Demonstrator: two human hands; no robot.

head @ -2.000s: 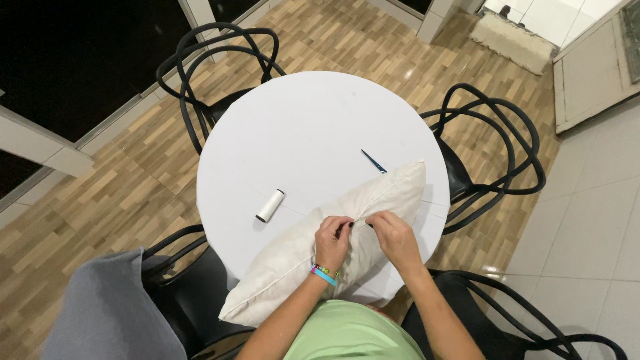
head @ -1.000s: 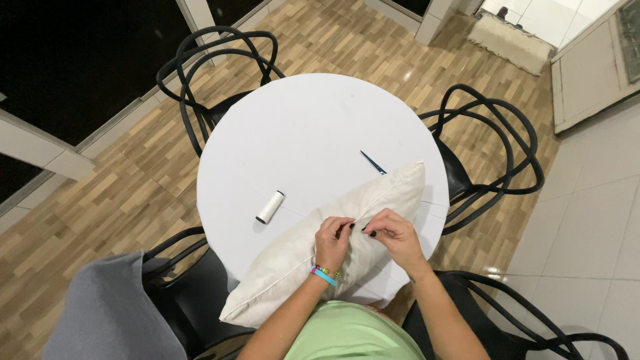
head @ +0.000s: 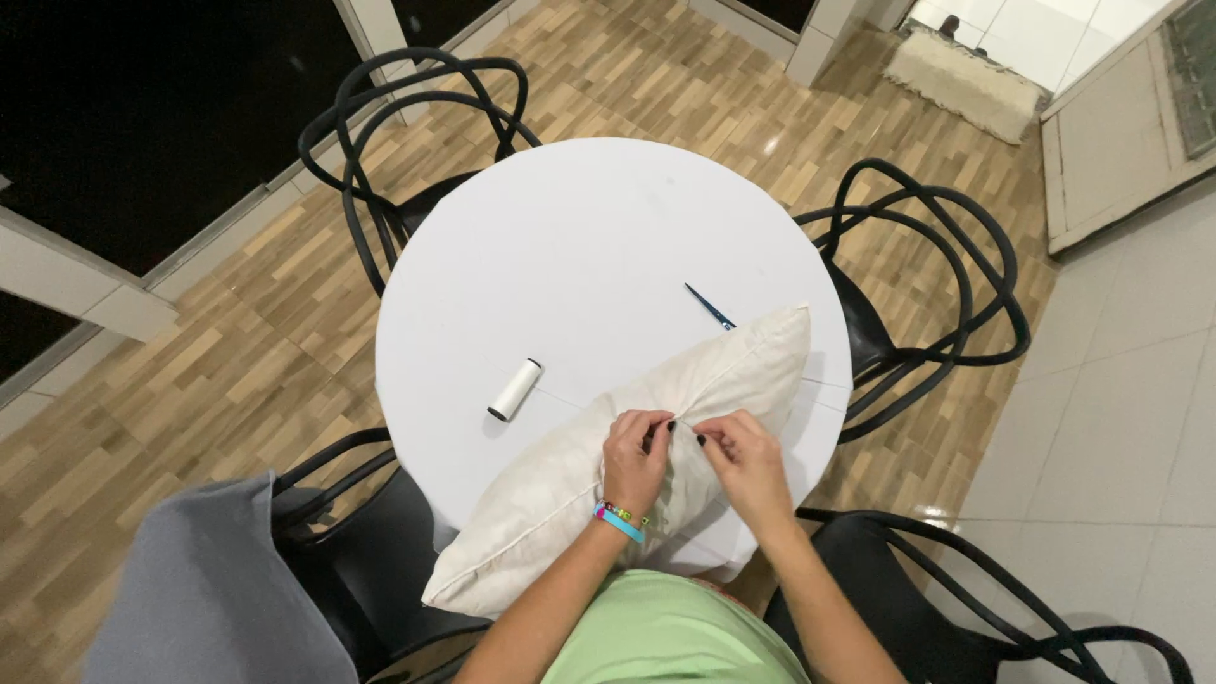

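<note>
A cream fabric pillow [head: 532, 503] lies slantwise over the near edge of the round table, its seam facing up. My left hand [head: 638, 458] pinches the pillow's seam near its middle, with beaded and turquoise bracelets at the wrist. Just right of it, my right hand [head: 746, 461] has thumb and forefinger pressed together close to the seam; whether a needle or thread is between them is too small to tell. A spool of white thread [head: 515, 389] lies on its side left of the pillow. Dark scissors [head: 710, 306] point away, their handles apparently hidden under the pillow's far edge.
The round table [head: 589, 228] has a white cover. Black chairs with looped backs stand around it, at the far left [head: 432, 71], right [head: 959, 275] and near right [head: 874, 589]. A grey cloth [head: 209, 589] hangs over the near left chair.
My right hand shifts slightly about the seam, near my left fingertips. My left hand keeps its hold, and the pillow, spool and scissors stay where they were.
</note>
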